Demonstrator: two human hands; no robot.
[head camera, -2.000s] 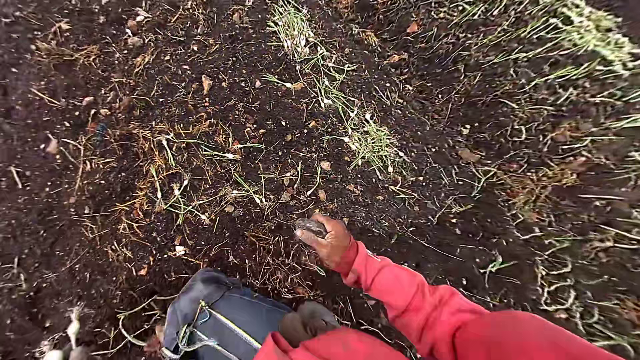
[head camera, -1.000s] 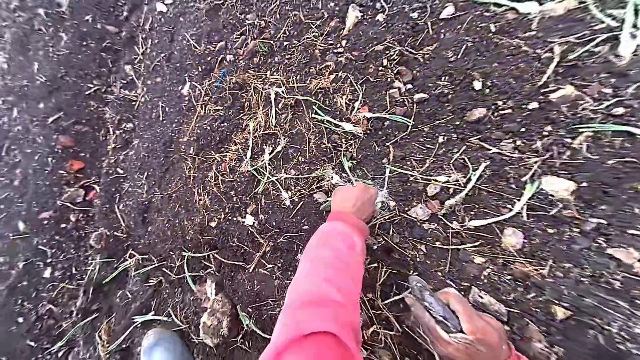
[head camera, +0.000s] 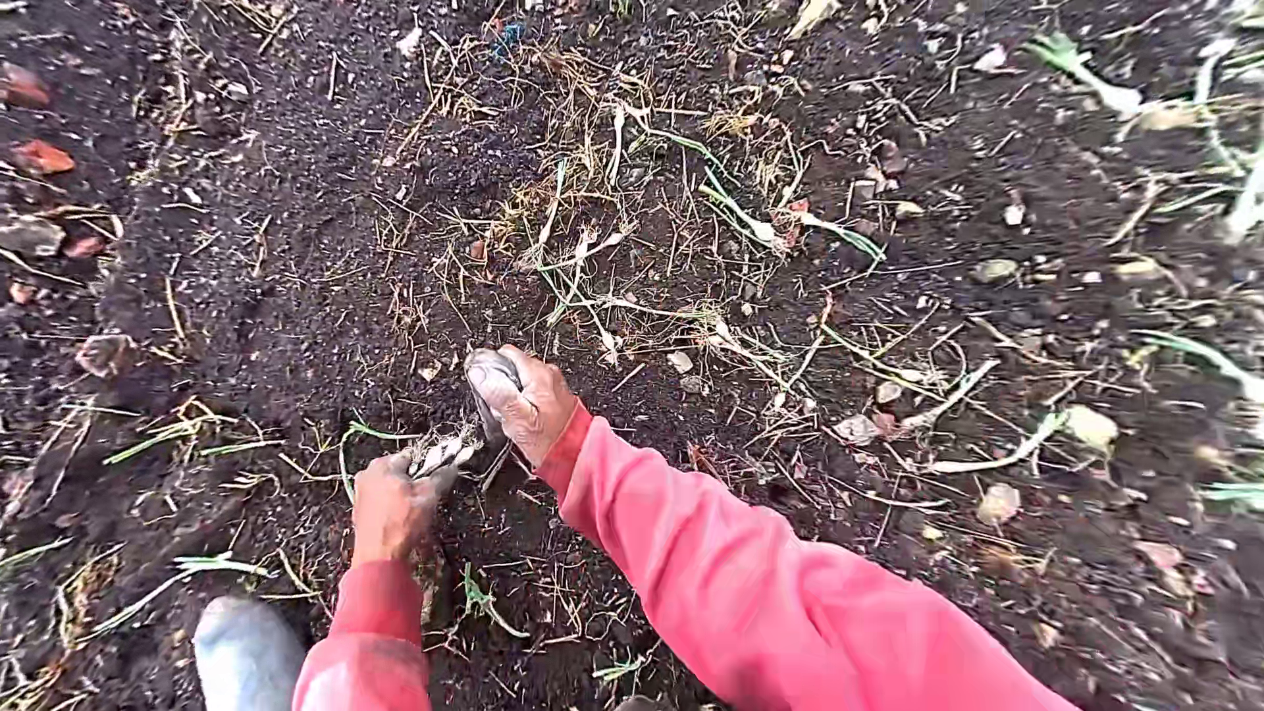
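Note:
My left hand (head camera: 395, 502) is closed around a small bunch of onion seedlings (head camera: 441, 455), their white bulbs and roots pointing up and right, with a green leaf trailing at the left. Just above and to the right, my right hand (head camera: 523, 403) grips a dark, flat stone-like object (head camera: 486, 400), held close to the roots; whether it touches them I cannot tell. More onion seedlings (head camera: 755, 229) lie loose on the dark soil (head camera: 326, 326) above and to the right of my hands. Both forearms wear red sleeves.
A grey boot toe (head camera: 247, 647) shows at the lower left. Reddish stones (head camera: 42, 156) lie at the left edge, and pale stones (head camera: 1091, 428) at the right. Dry roots and straw (head camera: 553, 197) litter the soil, with a blue scrap (head camera: 508, 38) at the top.
My left hand has moved left from among the loose seedlings and now holds a bunch. My right hand has come up beside it, still with the dark object. The view has shifted.

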